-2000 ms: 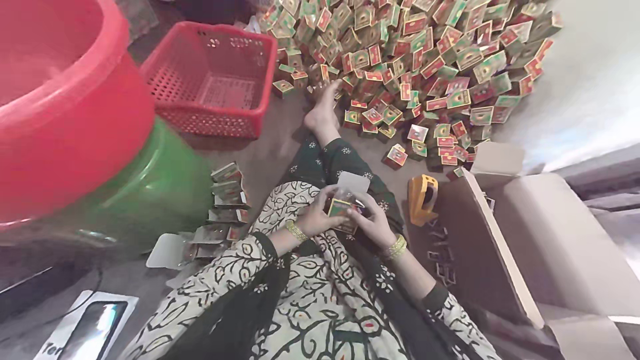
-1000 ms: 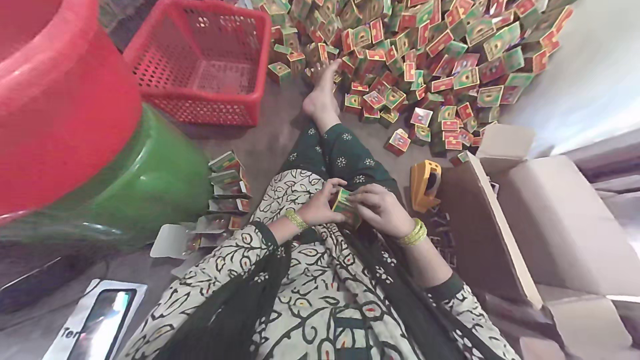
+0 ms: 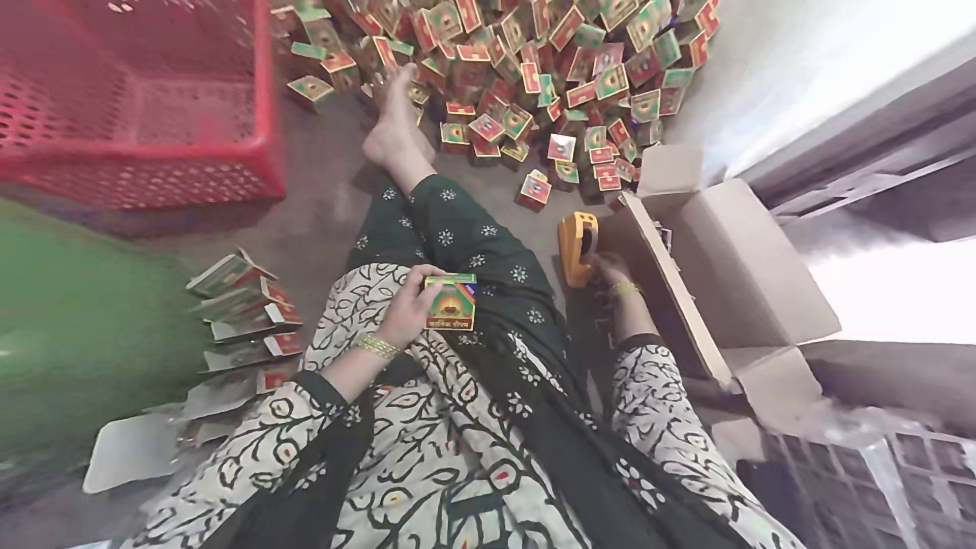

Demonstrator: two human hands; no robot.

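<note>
My left hand (image 3: 409, 309) grips a small printed cardboard box (image 3: 451, 306) by its left side, above my lap. The box is green, red and yellow, with its lid side closed and its printed face upward. My right hand (image 3: 608, 271) is at the yellow tape dispenser (image 3: 577, 248) on the floor, its fingers near the tape roll; whether they hold tape is too small to tell. At my left, folded-open printed cartons (image 3: 252, 320) stand in a row on the floor.
Many similar small boxes (image 3: 534, 84) lie heaped ahead, by my bare foot. A red plastic basket (image 3: 271, 114) is at the upper left, a green tub (image 3: 84, 305) at the left. An open brown carton (image 3: 679, 290) and a gridded tray (image 3: 877, 488) stand at the right.
My right hand has left the small box and moved right to the tape dispenser. My left hand still holds the box, whose flap stood up two seconds ago. The view has shifted.
</note>
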